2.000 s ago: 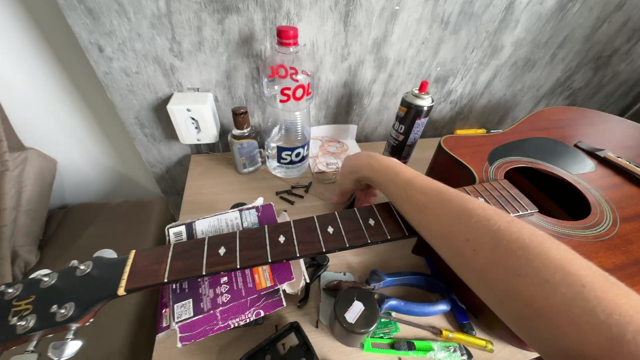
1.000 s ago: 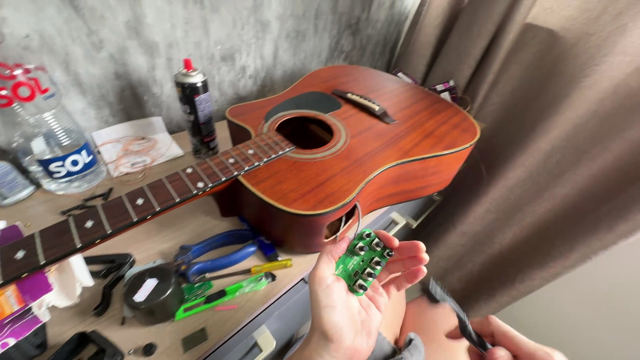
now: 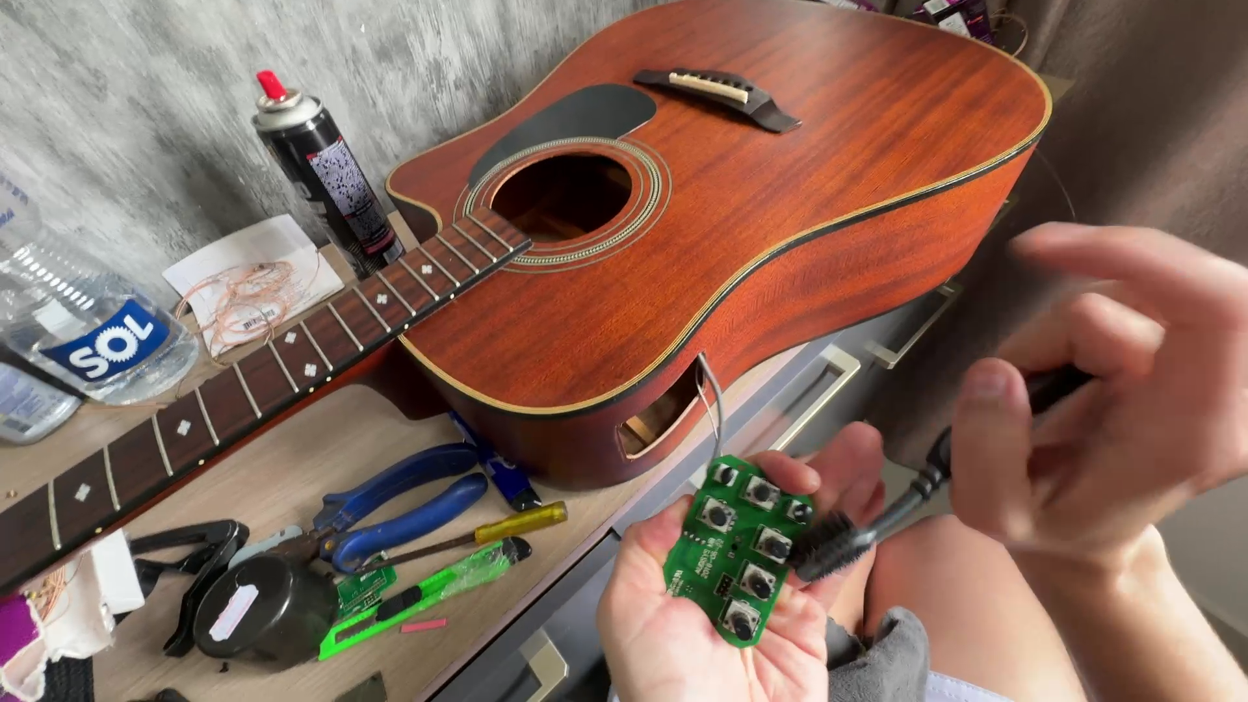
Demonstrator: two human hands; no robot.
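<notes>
My left hand (image 3: 682, 614) holds a green circuit board (image 3: 726, 556) with several potentiometers, its component side up. A grey cable runs from the board into the rectangular opening (image 3: 668, 414) in the side of an acoustic guitar (image 3: 780, 175). In my right hand (image 3: 1121, 380) is a small black brush (image 3: 838, 546), its bristles at the board's right edge; whether they touch it I cannot tell. The guitar has no strings on its neck and lies face up.
On the desk lie blue-handled pliers (image 3: 405, 507), a yellow-handled screwdriver (image 3: 517, 523), a green utility knife (image 3: 429, 595) and a round black container (image 3: 263, 609). Behind the neck stand a spray can (image 3: 327, 171) and a plastic bottle (image 3: 93, 302), with coiled strings (image 3: 253, 297) on paper between them.
The view has swung right from the neck to the guitar body. My right hand has brought the brush up from the lower right to the board, which stays in my left hand.
</notes>
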